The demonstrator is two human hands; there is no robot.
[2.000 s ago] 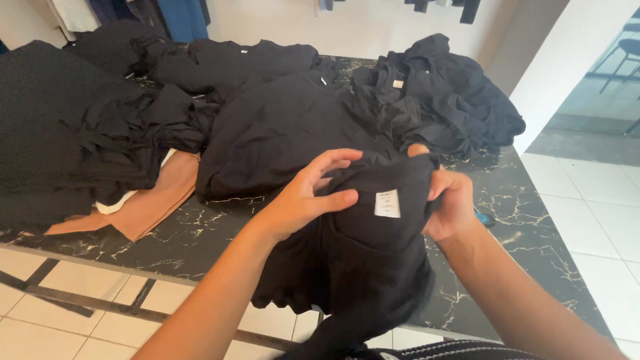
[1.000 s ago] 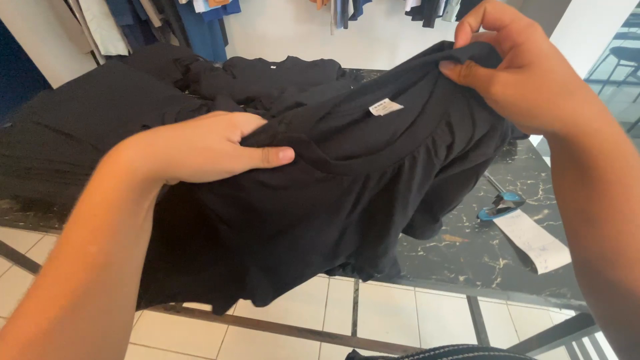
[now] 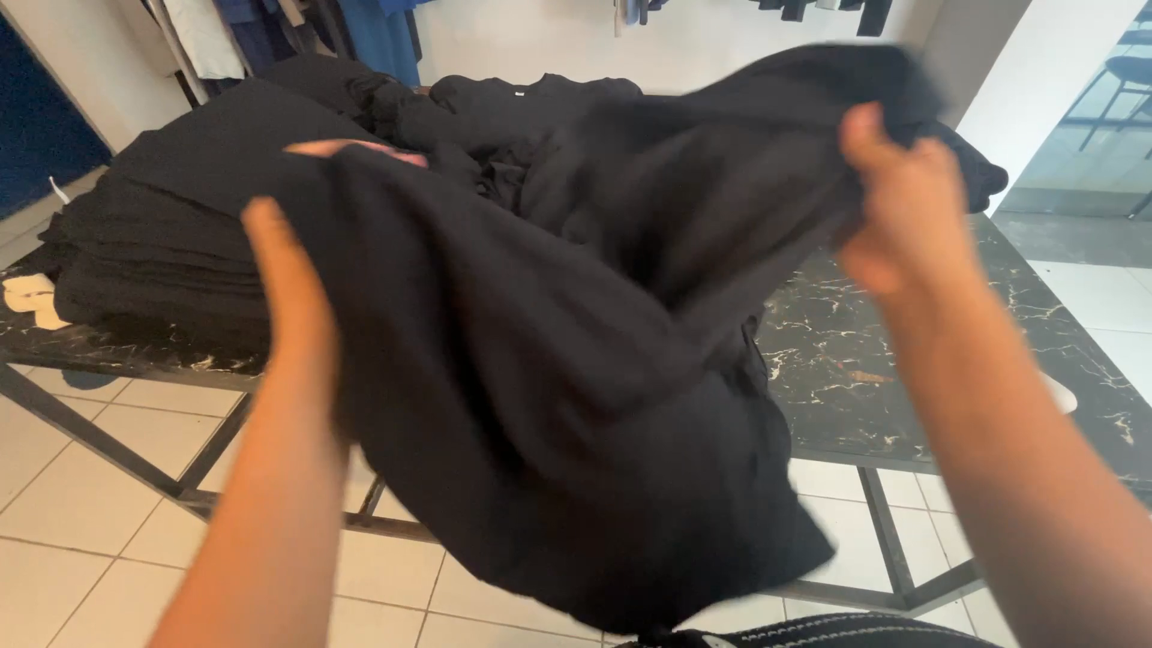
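Note:
A black T-shirt [image 3: 558,360] hangs spread and blurred between my two hands, above the front edge of a black marble-patterned table [image 3: 837,405]. On the left my left hand [image 3: 288,243] grips one side of it, with part of the hand hidden behind the cloth. My right hand [image 3: 909,198] is closed on the other side, higher up at the right. The shirt sags in the middle, and its lower end hangs past the table edge. Behind it lie a stack of folded black garments [image 3: 180,225] at the left and another black shirt [image 3: 540,112] with a small neck label.
Clothes on a rack [image 3: 378,40] hang behind the table. A pale cloth [image 3: 34,299] sticks out at the table's left end. The metal table frame [image 3: 886,531] stands on white floor tiles [image 3: 396,567]. A white column [image 3: 1044,81] rises at the right.
The shirt's neckline and label, facing me a second ago, no longer show. My hands have moved farther apart since two seconds ago, and the shirt now hangs in a broad, blurred fold.

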